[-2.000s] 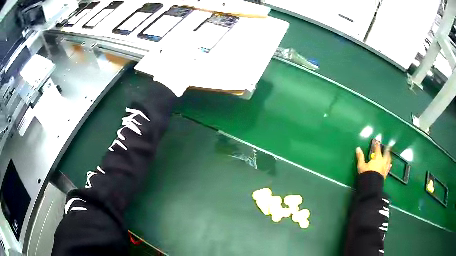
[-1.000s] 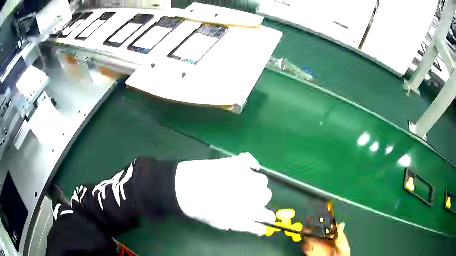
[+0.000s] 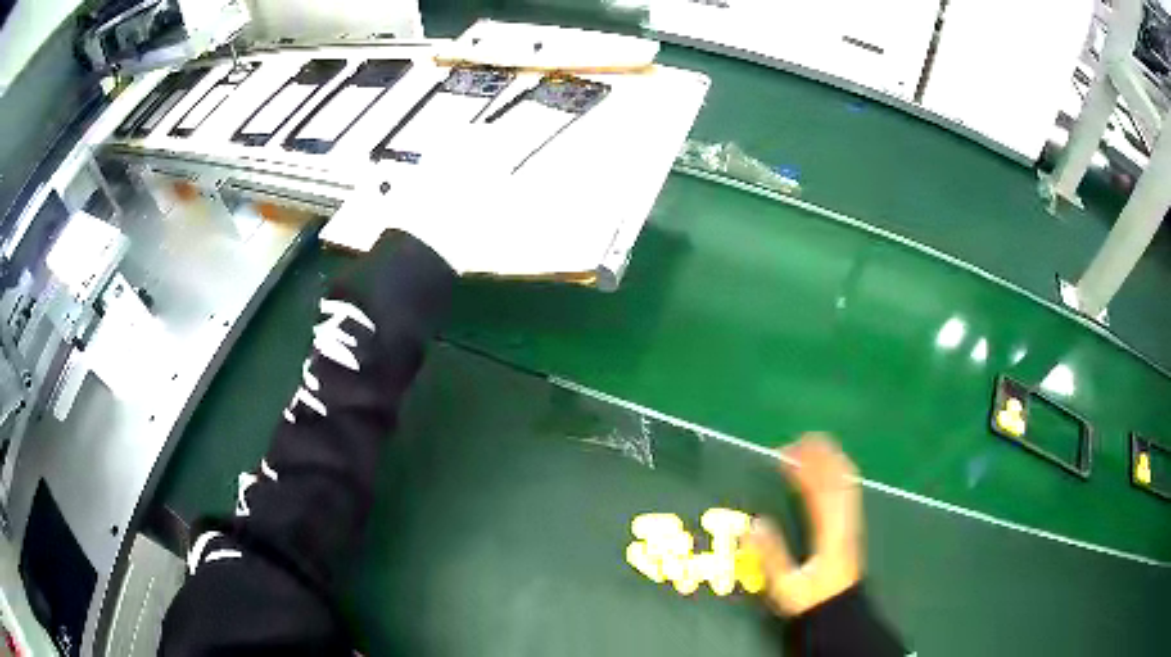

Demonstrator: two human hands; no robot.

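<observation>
My right hand (image 3: 828,526), bare and slightly blurred, is over the bench with fingers apart. One fingertip touches the right end of a cluster of yellow three-lobed pieces (image 3: 687,552). My left arm reaches to the white board (image 3: 649,128) at upper left. My gloved left hand (image 3: 469,193) blends into the white board, so its fingers and grip cannot be made out. A dark phone part (image 3: 565,94) shows on or just above the board, partly hidden by white. Several more dark phone parts (image 3: 347,105) lie in a row along the board.
A phone frame (image 3: 1083,443) with a yellow piece lies on the glossy green belt (image 3: 771,308); another frame (image 3: 1135,443) is near the right edge. Clear film (image 3: 738,164) lies by the far belt edge, clear tape (image 3: 632,443) on the bench. Metal machinery (image 3: 167,372) stands left.
My left hand has moved from the bench up to the white board. My right hand no longer holds a dark frame and has moved to the yellow pieces. Another dark part shows at the board.
</observation>
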